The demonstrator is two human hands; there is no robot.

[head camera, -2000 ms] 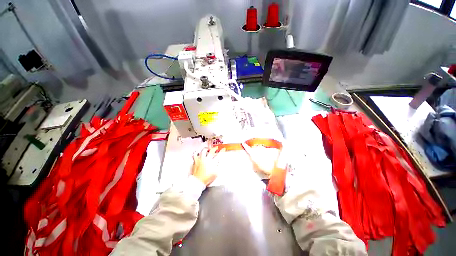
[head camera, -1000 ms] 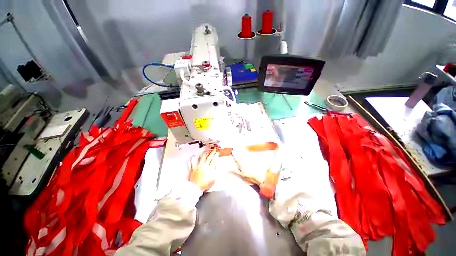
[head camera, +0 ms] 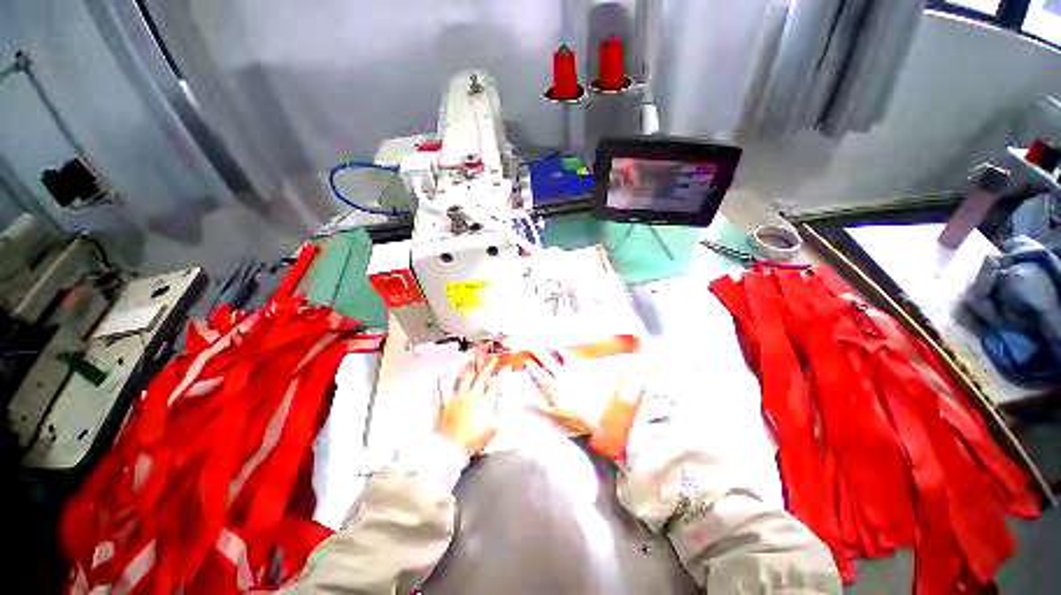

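A red strap (head camera: 604, 346) lies bent on the pale machine plate, below the white head of the sewing machine (head camera: 463, 277). One end runs left under the head; the other part comes down along my right hand's outer side. My left hand (head camera: 469, 407) is flat on the plate, fingers spread, fingertips at the strap near the needle area. My right hand (head camera: 572, 393) is flat too, fingers apart, fingertips by the strap right of the needle area. Glare blurs its edges, so whether it grips the strap is unclear. The needle and clamp are hidden or too small to tell.
A tangled red strap pile (head camera: 239, 424) with pale stripes lies left, a neater red pile (head camera: 855, 407) right. Behind stand a control screen (head camera: 664, 181), a blue box (head camera: 561, 178), a blue hose (head camera: 349, 186), red thread cones (head camera: 612, 63) and a tape roll (head camera: 776, 241).
My right hand has moved left and forward, its fingertips now close to the needle area and my left hand. The strap's lower end has shifted left with it. The camera view has shifted slightly.
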